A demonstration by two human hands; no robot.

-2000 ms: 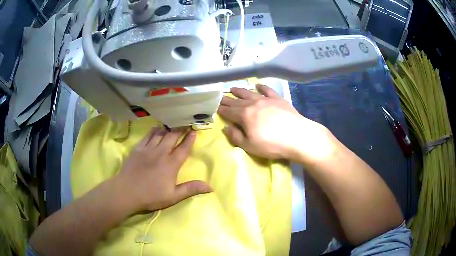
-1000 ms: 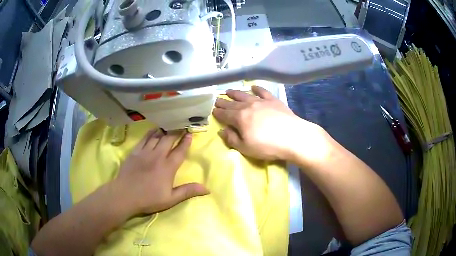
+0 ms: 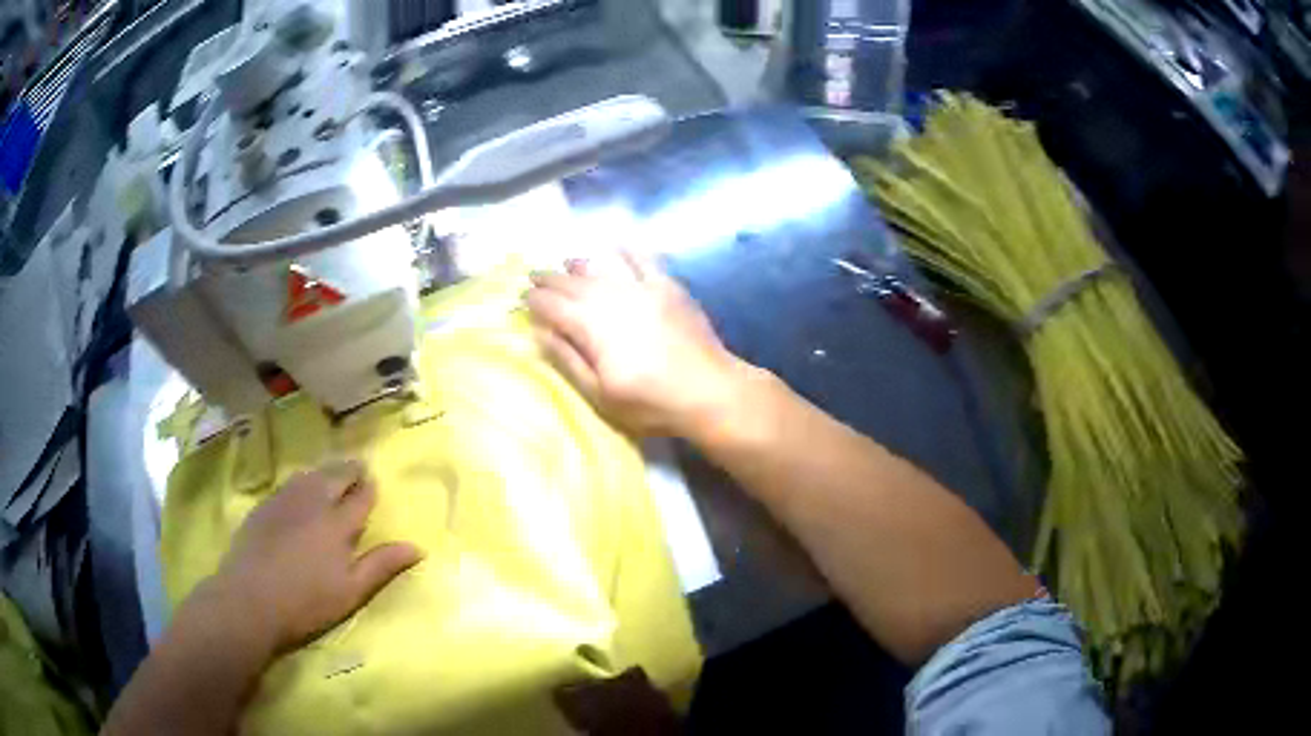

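The yellow bag body (image 3: 503, 525) lies on the white template plate (image 3: 683, 525), with its far part under the sewing machine head (image 3: 309, 309). My left hand (image 3: 305, 554) rests on the bag's left part, thumb apart, fingers slightly bent, a little in front of the head. My right hand (image 3: 626, 345) lies on the bag's far right edge, palm down, beside the head. A yellow strap tab (image 3: 255, 453) shows left of the head. The head hides the needle area. A dark brown patch shows at the bag's near edge.
The white lamp (image 3: 554, 151) arches over the machine head. Red-handled snips (image 3: 916, 314) lie on the dark metal table (image 3: 784, 309) at right. A tied bundle of yellow-green strips (image 3: 1107, 417) lies farther right. Grey offcuts (image 3: 40, 381) are stacked at left.
The view has turned, so the machine sits further left. My left hand has drawn back from the head towards me. My right hand now lies further from the head, at the bag's edge.
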